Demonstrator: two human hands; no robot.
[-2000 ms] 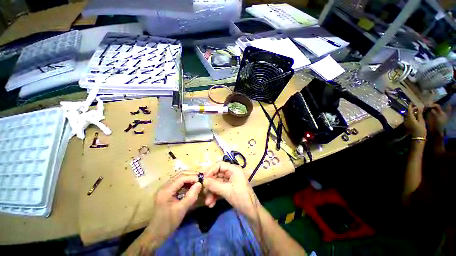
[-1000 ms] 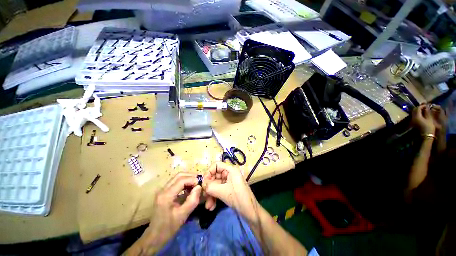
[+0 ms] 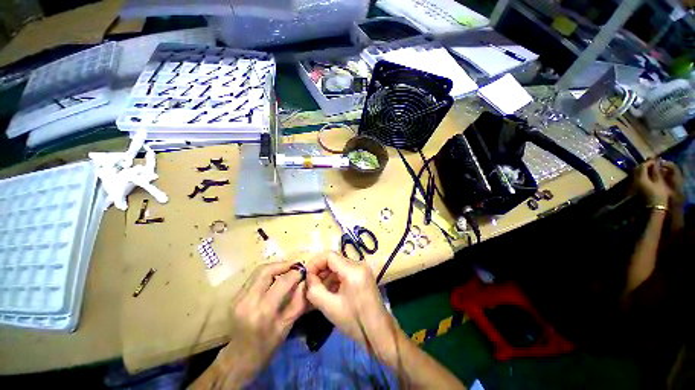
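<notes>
A small dark piece [image 3: 300, 270], perhaps a flex circuit curved around a ring part, is held at the fingertips of my left hand [image 3: 267, 302]. My right hand [image 3: 344, 291] is close beside it, thumb and fingertips pinched together at the piece; whether they hold something thin cannot be told. Both hands are bare and raised near the bench's front edge. The fingers hide much of the piece.
Scissors [image 3: 357, 238] lie just beyond my right hand. Small pads [image 3: 208, 253], dark strips [image 3: 209, 185] and rings [image 3: 415, 240] lie on the board. Behind are a metal stand [image 3: 301, 194], round tin [image 3: 365, 161], fan [image 3: 405, 107] and black soldering station [image 3: 485, 167]. Another person's hands [image 3: 657, 181] are at right.
My hands have drawn closer around the dark piece, which has turned and now shows as a curved dark band. My right fingers have curled in more.
</notes>
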